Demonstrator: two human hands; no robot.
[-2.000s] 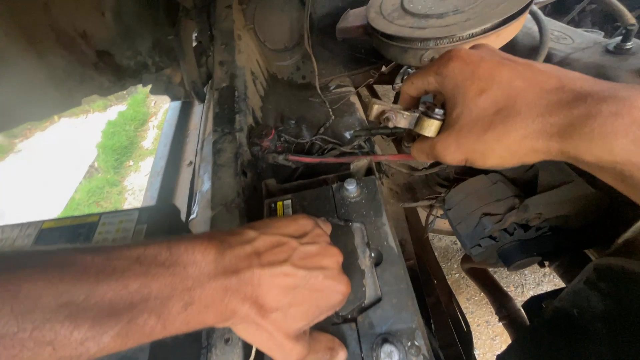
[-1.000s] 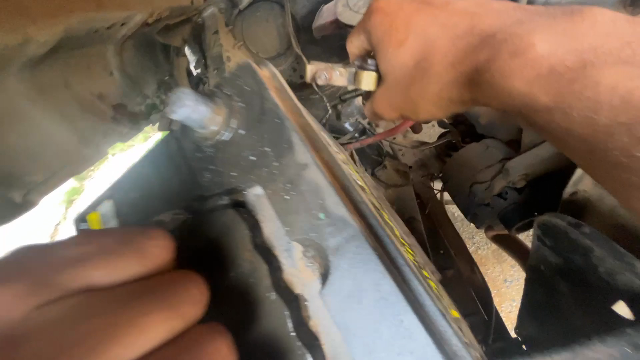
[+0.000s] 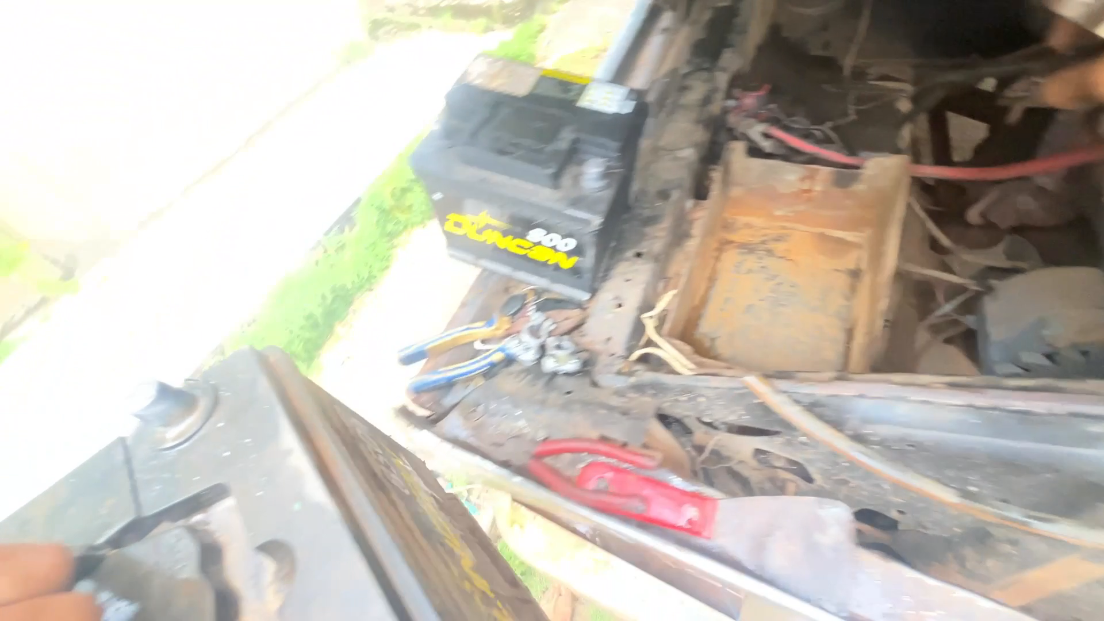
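My left hand (image 3: 39,582) shows only by its fingers at the lower left edge, gripping the handle of a dirty black car battery (image 3: 285,431). This battery is tilted and close to the camera, with a terminal post on top. My right hand (image 3: 1074,86) is partly cut off and blurred at the upper right, near dark cables; its grip cannot be made out. Below it runs a red cable (image 3: 975,170). A rusty battery tray (image 3: 785,293) shows its bare floor. Left of the tray stands a second black battery, marked Duncan (image 3: 526,190).
Pliers with blue and yellow handles (image 3: 457,354) lie beside metal clamps (image 3: 561,354) on the body's front ledge. A red-handled tool (image 3: 638,500) lies nearer. A pale hose or strip (image 3: 862,457) crosses the metal at lower right.
The battery under my left hand has come up out of the tray and over to the left. My right hand is now at the view's edge. The view has swung strongly.
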